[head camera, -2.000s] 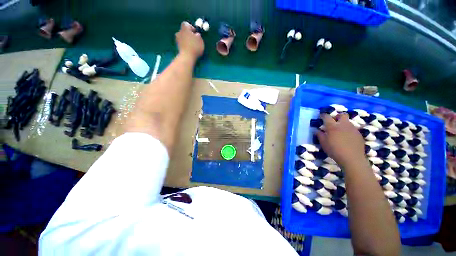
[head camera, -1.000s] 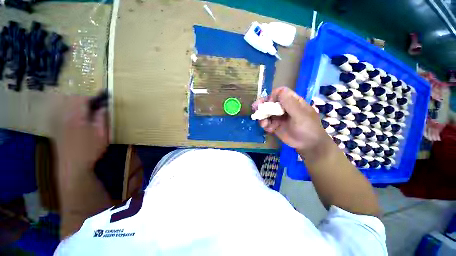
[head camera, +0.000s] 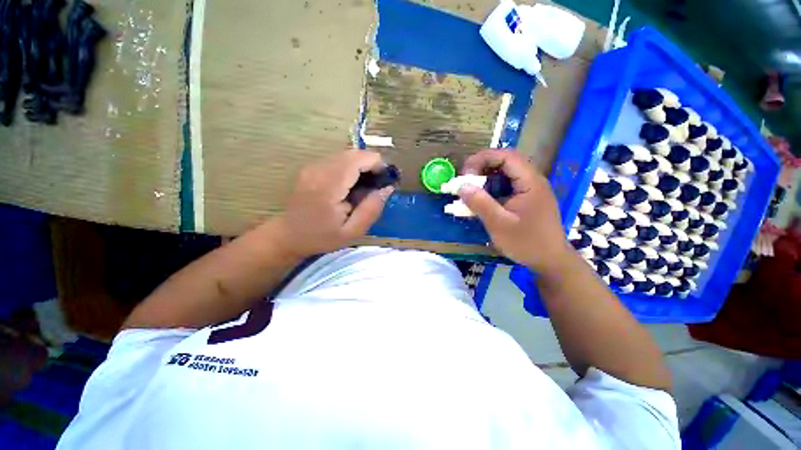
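My left hand (head camera: 338, 200) is closed around a black leg part (head camera: 383, 178), whose end sticks out toward the green glue cap. My right hand (head camera: 518, 206) holds a cream-and-black body piece (head camera: 465, 185) with its cream ends pointing left, at the cap's lower right edge; whether they touch it is unclear. The green glue cap (head camera: 437, 174) sits on the brown work pad (head camera: 422, 105), between the two hands. The rest of both held parts is hidden by my fingers.
White glue bottles (head camera: 514, 37) lie behind the pad. The blue parts tray (head camera: 575, 141) at the right holds rows of cream-and-black pieces. A pile of black leg parts (head camera: 46, 61) lies on the cardboard bench cover (head camera: 263, 88) at the far left.
My left hand has come from the conveyor, past the left side, to the pad with a black part. My right hand has left the tray with a piece and is now beside the cap.
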